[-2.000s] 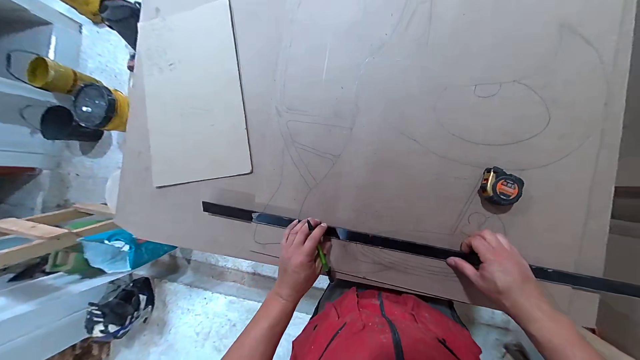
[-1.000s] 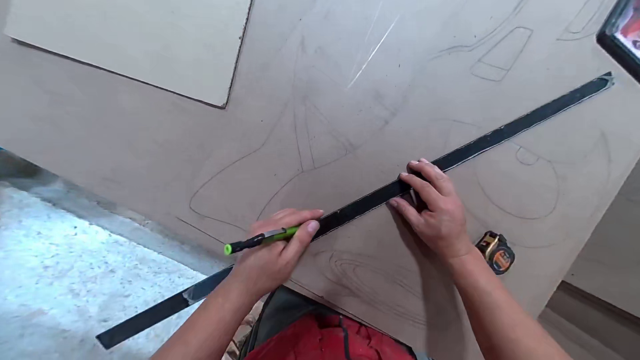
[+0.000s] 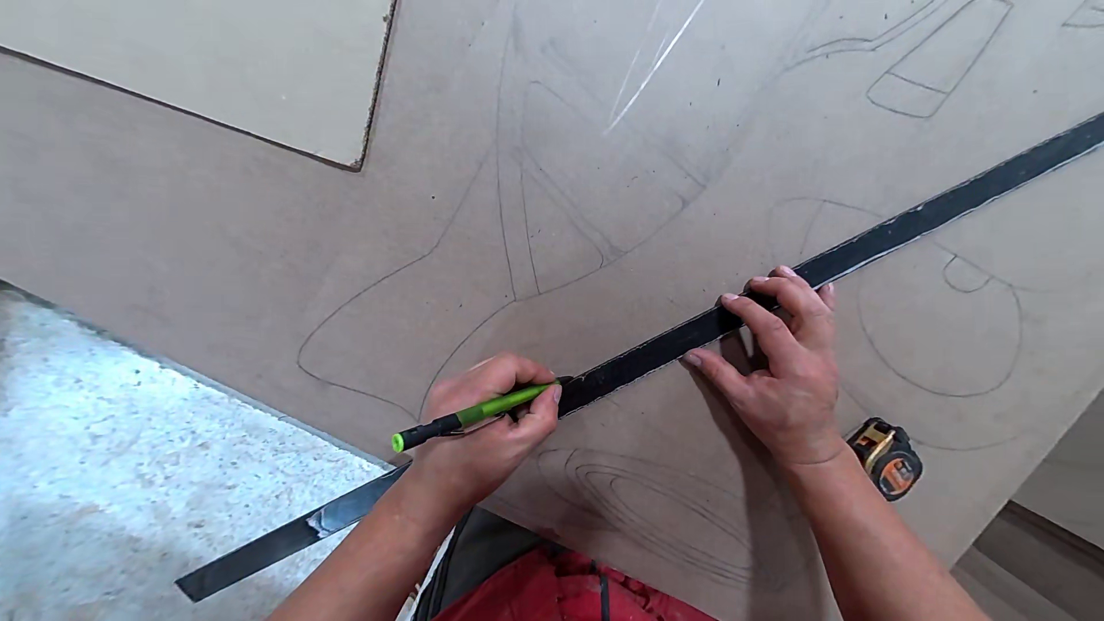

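Note:
A long black straight strip lies diagonally across a large brown board that bears pencil drawings; its lower left end juts past the board's edge. My left hand grips a green and black marking pencil, its dark tip at the strip's upper edge. With fingers on the far edge and thumb on the near edge, my right hand holds the strip. A black and orange tape measure rests on the board just right of my right wrist.
At the upper left, a pale flat panel lies on the board. Speckled floor shows beyond the board's lower left edge. My red garment is at the bottom, close to the board's near edge.
The strip, near the board's near edge and slanting down to the right two seconds ago, now slants up to the right. The pencil's tip has come to the strip's edge. The view has turned and moved closer.

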